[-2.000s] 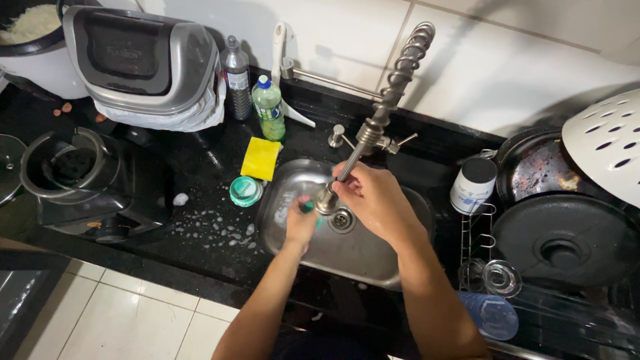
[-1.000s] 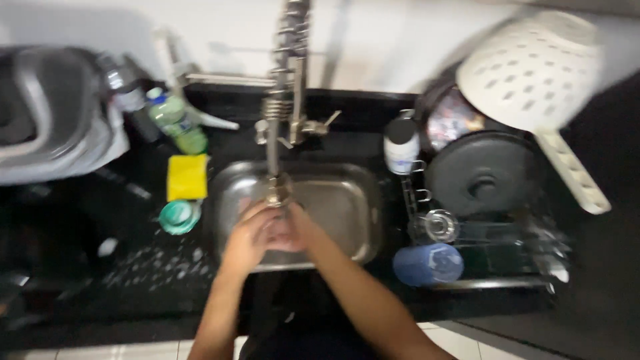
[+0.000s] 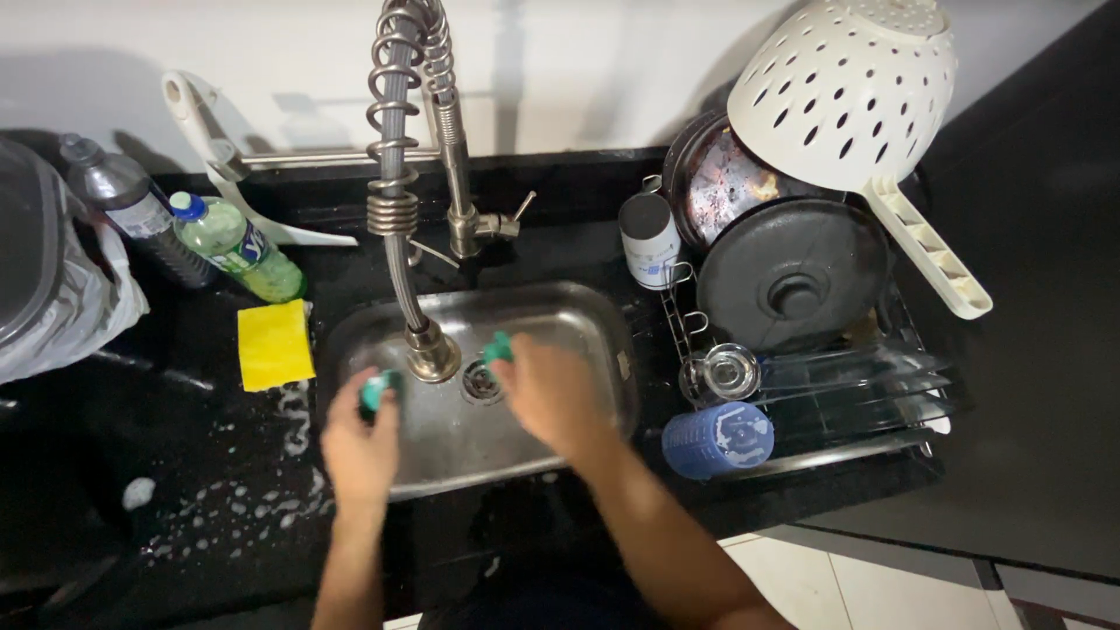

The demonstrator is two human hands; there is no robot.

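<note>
My left hand holds a small round green piece between thumb and fingers at the left side of the stainless steel sink. Over the sink's middle, my right hand, blurred, grips another small green piece, mostly hidden by the fingers. What exactly these pieces are cannot be told. The spring faucet's spray head hangs between the two hands, untouched by either. Near my right hand's fingertips is the drain.
A yellow sponge cloth, a green detergent bottle and foam spots lie left of the sink. Right of it, a wire dish rack holds a black lid, a blue cup and glassware, with a white colander on top.
The hands, together under the spray head a second ago, are now apart, each with a green piece. The green round container that stood below the yellow cloth is gone from that spot.
</note>
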